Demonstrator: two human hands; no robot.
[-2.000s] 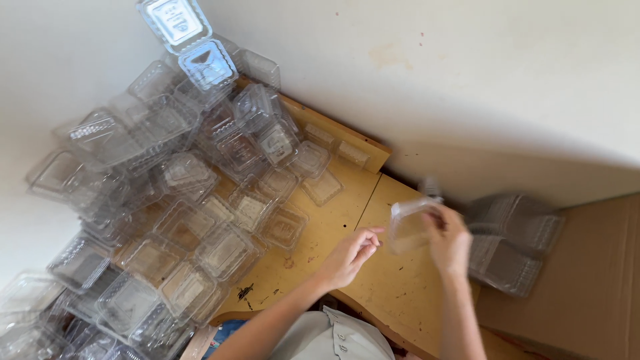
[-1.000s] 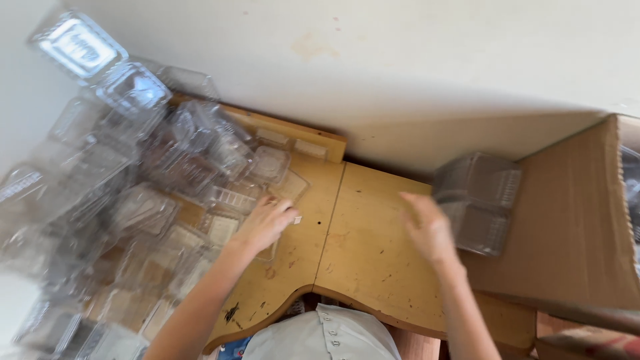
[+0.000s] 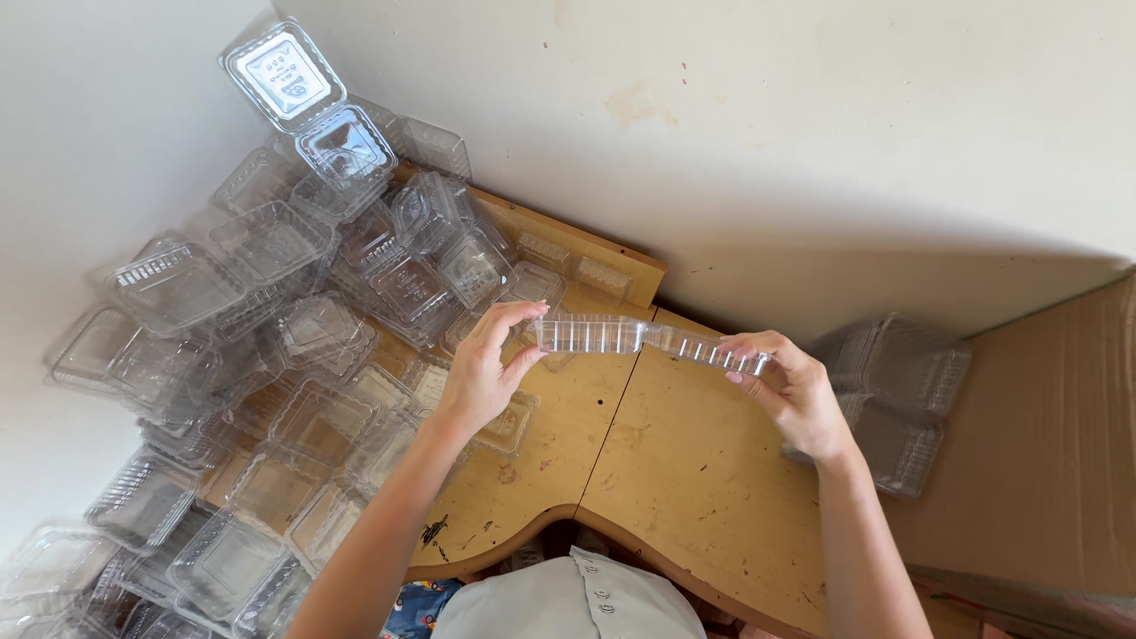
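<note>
An opened clear plastic clamshell container point(image 3: 652, 340) is held up above the wooden desk, seen edge-on with its two ribbed halves side by side. My left hand point(image 3: 491, 362) grips its left end between thumb and fingers. Its right end is pinched by my right hand point(image 3: 788, 388). To the left lies a large heap of similar clear containers point(image 3: 319, 417), many lying open. Behind my right hand stands a nested stack of opened containers point(image 3: 901, 382) beside the cardboard.
The wooden desk point(image 3: 701, 461) has a curved front edge close to my body. A wooden ledge point(image 3: 568, 235) runs along the wall behind. At the right stands a large cardboard box point(image 3: 1047, 453). One bright opened container point(image 3: 284, 75) tops the heap at the upper left.
One second ago my left hand was at the heap's edge and my right hand was apart from it over the desk. Now both hold one opened container between them. The view has shifted.
</note>
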